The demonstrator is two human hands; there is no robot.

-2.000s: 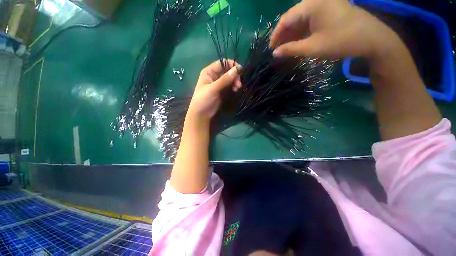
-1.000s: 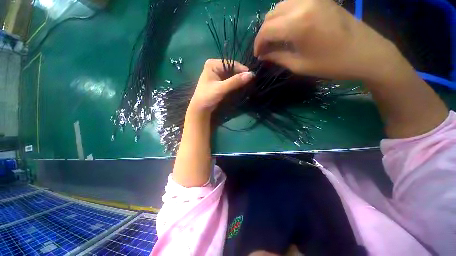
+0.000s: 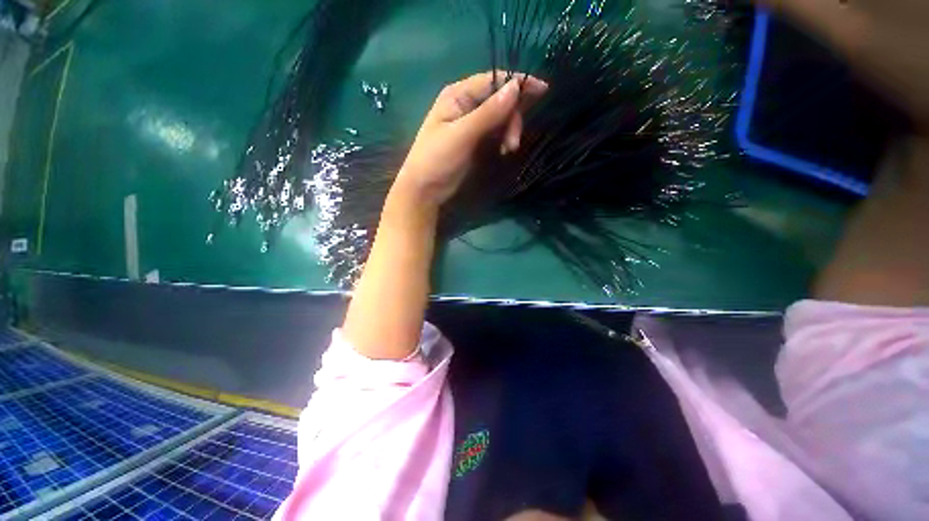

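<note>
My left hand (image 3: 458, 132) is closed on several thin black wires (image 3: 514, 46), which stand up from between thumb and fingers. It is over a fanned pile of black wires (image 3: 611, 132) with silver tips spreading to the right. The pile's other silver ends (image 3: 336, 214) lie left of my left forearm. My right hand (image 3: 856, 36) is blurred and cut off at the top right edge, close to the camera; its fingers cannot be made out. A second long bunch of black wires (image 3: 306, 92) lies to the left.
A blue-rimmed tray (image 3: 747, 92) is at the right, partly behind my right arm. Small silver bits (image 3: 376, 95) lie between the bunches. A pale strip (image 3: 131, 237) is on the green mat at left. Wire-mesh over blue sheeting (image 3: 112, 448) is at lower left.
My right hand has moved from the wire pile up and right, partly out of the picture. My left hand still holds its wires and appears higher in view. The green tag is no longer visible.
</note>
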